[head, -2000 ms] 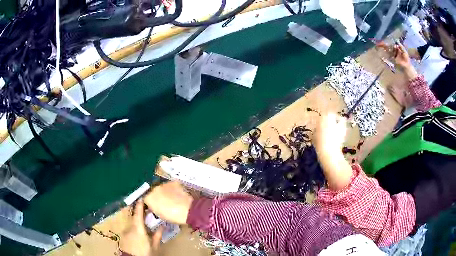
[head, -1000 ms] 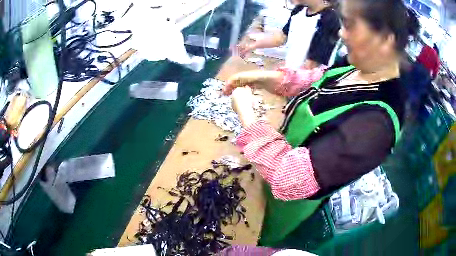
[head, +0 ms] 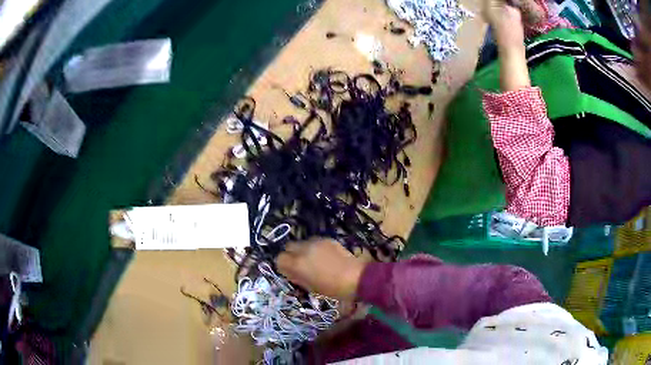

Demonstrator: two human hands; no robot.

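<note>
My right hand [head: 320,268], in a maroon sleeve, reaches in where the black corded loops [head: 314,157] meet the white cords [head: 278,306]. Its fingertips are hidden, so its grip cannot be told. A second maroon sleeve shows at the bottom edge. A small skin-coloured patch, probably my left hand [head: 348,314], shows beside the white cords, mostly hidden. A white unit carton [head: 193,227] with printing lies left of the black heap, its brownish open end to the left.
The green belt [head: 135,135] curves along the left and carries cartons [head: 125,65]. Loose black pieces lie on the tan bench [head: 285,64]. A small silvery-white heap [head: 432,25] is at the top. A neighbour in checked sleeves [head: 528,153] is at right. Yellow crates [head: 591,285] stand at far right.
The view has swung down to the bench. My right hand, out of view a second ago, is now at the heaps. The neighbour and their heap sit higher in view.
</note>
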